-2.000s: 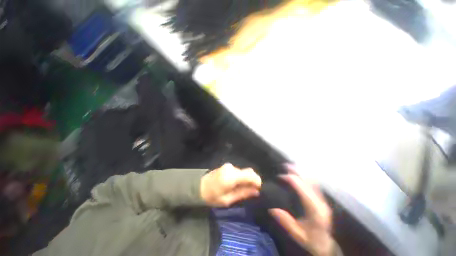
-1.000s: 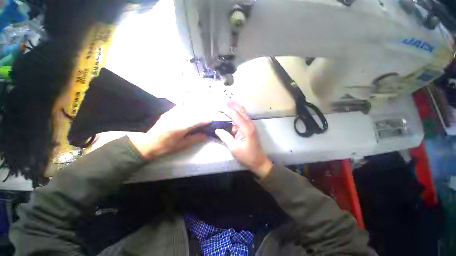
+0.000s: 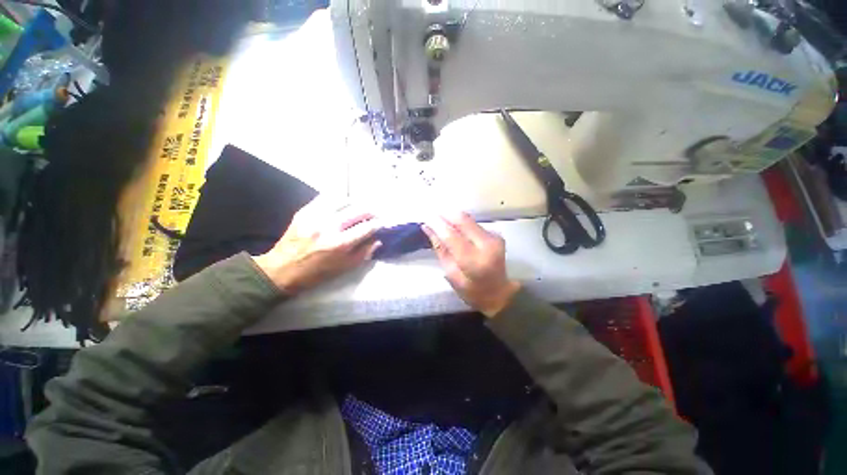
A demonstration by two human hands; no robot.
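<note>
A black fabric piece [image 3: 249, 209] lies on the white table, its wide end to the left and its narrow part running right under my hands. My left hand [image 3: 320, 246] lies flat on it, fingers pointing right. My right hand [image 3: 472, 258] pinches the narrow right end between thumb and fingers. Both hands are just in front of the presser foot [image 3: 423, 147] of the white sewing machine [image 3: 576, 60]. The fabric is not under the foot. Bright glare washes out the fingertips and the area under the needle.
Black shears [image 3: 568, 209] lie right of the needle. Yellow printed tape [image 3: 181, 167] is stuck on the table's left part. A shaggy heap of black strips [image 3: 70, 204] covers the left end. Thread cones [image 3: 32, 111] stand at the far left. A red crate [image 3: 641, 343] is below the table.
The view has swung from the lap and table's left end to the machine. Since one second ago the fabric's wide end has shifted right, and my right hand has moved slightly right.
</note>
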